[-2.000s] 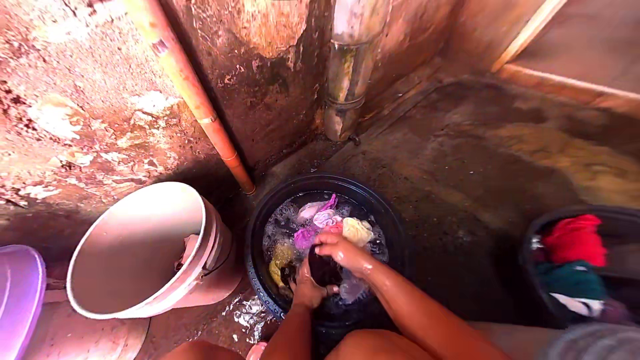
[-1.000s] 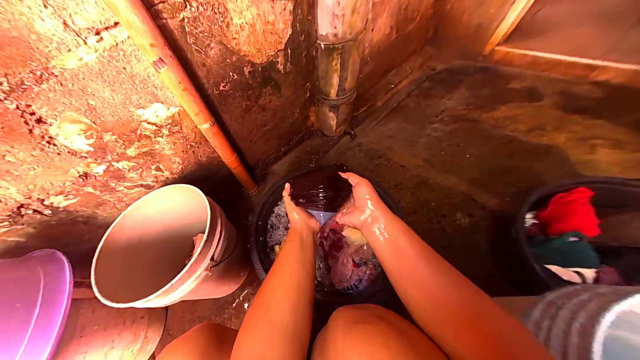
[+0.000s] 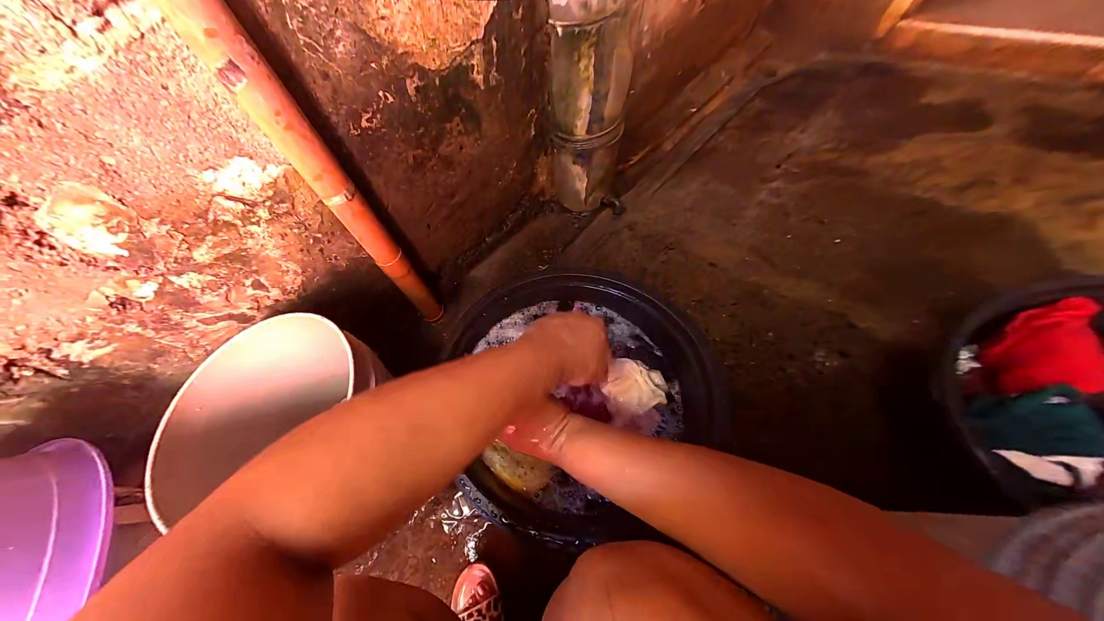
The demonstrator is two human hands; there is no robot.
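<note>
A round black tub [image 3: 703,371] of sudsy water holds several wet cloths. My left hand [image 3: 569,345] is over the middle of the tub, its fingers bent downward and mostly hidden. My right hand [image 3: 536,429] lies just below it, crossing under the left wrist, fingers hidden too. Close to both hands is a purple cloth [image 3: 586,402]. A cream cloth [image 3: 635,386] is bunched to their right, and a yellowish cloth [image 3: 520,468] sits in the water below my right hand. What either hand grips cannot be made out.
A white bucket [image 3: 250,405] and a purple plastic tub [image 3: 52,526] stand at left. At right, a black basin [image 3: 953,388] holds a red cloth [image 3: 1048,345] and a dark green cloth [image 3: 1039,423]. An orange pole [image 3: 310,164] leans by the wall; a pipe [image 3: 586,112] stands in the corner.
A second ago both hands held up a dark, wet cloth above the tub; now they are lower and crossed among the cloths, and that dark cloth is no longer plainly seen.
</note>
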